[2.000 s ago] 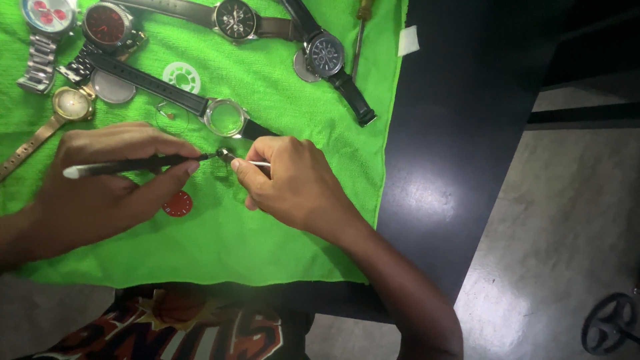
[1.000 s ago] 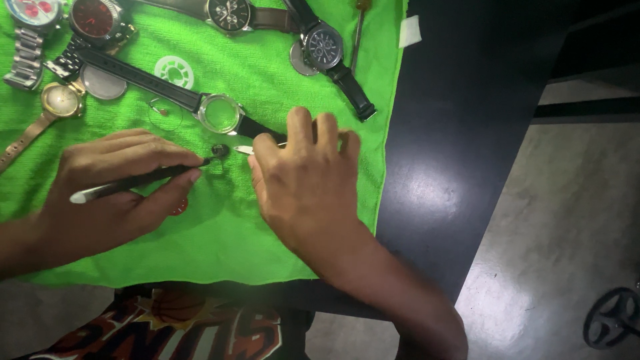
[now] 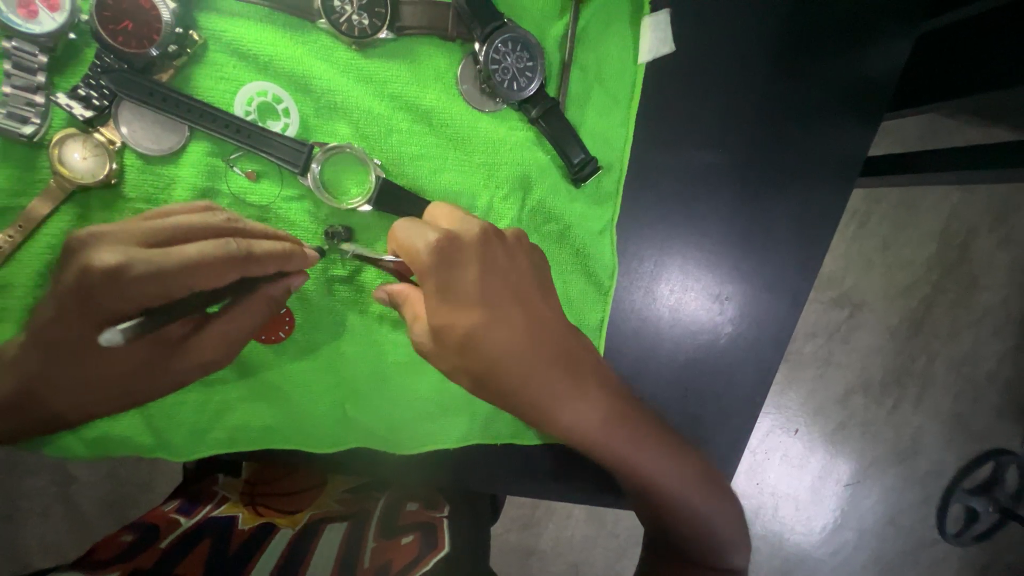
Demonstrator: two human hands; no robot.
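Between thumb and fingers my left hand (image 3: 180, 300) holds a slim dark tool with a pale rounded end (image 3: 120, 332), perhaps tweezers. Its tip is by a small dark watch movement (image 3: 338, 234). From the right, my right hand (image 3: 480, 296) grips a pointed metal tool (image 3: 372, 256), likely tweezers, whose tip is at the movement's lower edge; whether it touches cannot be told. Just above lies an open watch case (image 3: 346, 177) on a black strap (image 3: 216, 120). A red watch dial (image 3: 276, 326) is partly hidden beneath my left hand.
A green cloth (image 3: 448, 408) covers part of the black table (image 3: 704, 240). Several wristwatches lie along its top and left, among them a black chronograph (image 3: 510, 62) and a gold watch (image 3: 82, 157). A white plastic ring (image 3: 266, 110), a metal disc (image 3: 152, 126) and a thin rod (image 3: 570, 56) lie there too.
Two seconds ago both hands met close together at the small part. My right hand has since shifted right and turned, and its tool now points left at the movement.
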